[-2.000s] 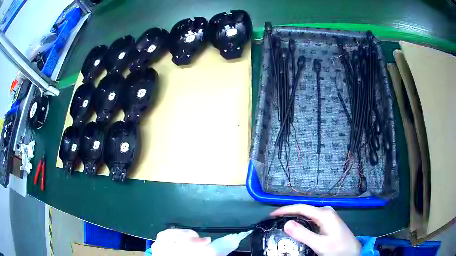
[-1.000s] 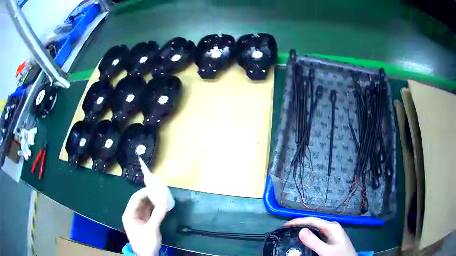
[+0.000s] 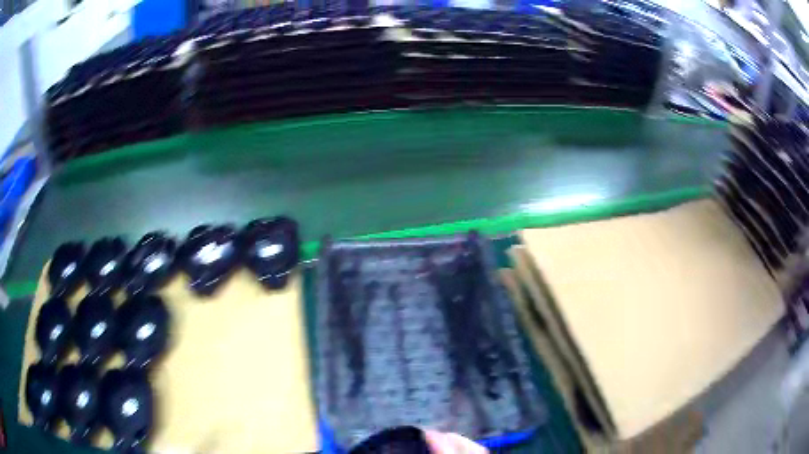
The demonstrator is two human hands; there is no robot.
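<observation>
A glossy black ear cup shell (image 3: 390,441) shows at the bottom edge, cut off by it and blurred. The fingers of my right hand (image 3: 454,443) rest on its right side and hold it; the rest of the hand is out of the picture. My left hand is not in view. The blue-rimmed tray (image 3: 510,439) with grey patterned lining lies just beyond the shell. Thin black microphone booms (image 3: 466,310) lie in it in bunches at left and right. Several black shells (image 3: 146,330) sit in rows on a tan cardboard sheet (image 3: 235,372) at the left.
Stacked tan cardboard (image 3: 656,301) lies right of the tray. The shiny green conveyor (image 3: 399,168) runs across behind the bench. Tall stacks of layered black parts (image 3: 302,75) stand beyond it, and another stack (image 3: 767,191) stands at the far right.
The view has swung up and right and is blurred. My left hand and the white squeeze bottle have left the picture. My right hand still holds the shell, now at the bottom edge beside the tray.
</observation>
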